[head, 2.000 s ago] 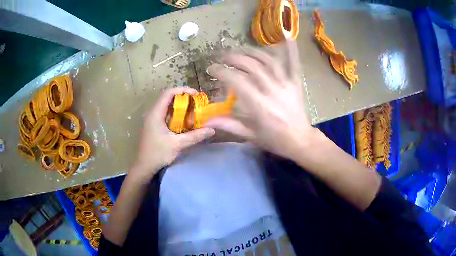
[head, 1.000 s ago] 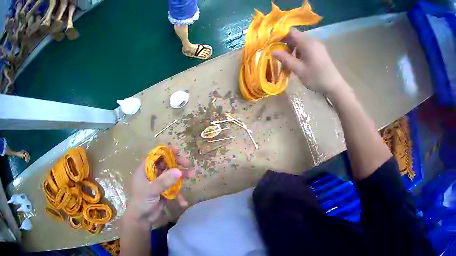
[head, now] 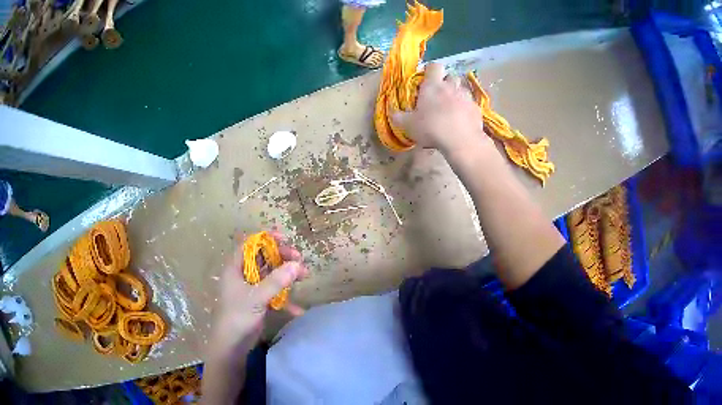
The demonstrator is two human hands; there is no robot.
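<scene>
My left hand grips a small coiled oval bundle of orange strips near the bench's front edge. My right hand is on the large orange bundle at the far edge; the fingertips are partly hidden against it. Long orange strips fan out from this bundle past the edge. A twisted pile of loose orange strips lies right of my right hand, partly behind the arm. A pile of orange oval rings lies at the bench's left end.
A pale oval item with strands and a thin stick lie on the stained bench. Two white items stand near the far edge. A pale post is left. Blue crates hold orange pieces. A person's foot shows beyond.
Against one second ago, my right hand has moved onto the large bundle, whose strips now lean differently. The loose strip pile shows again. My left hand still holds its small bundle.
</scene>
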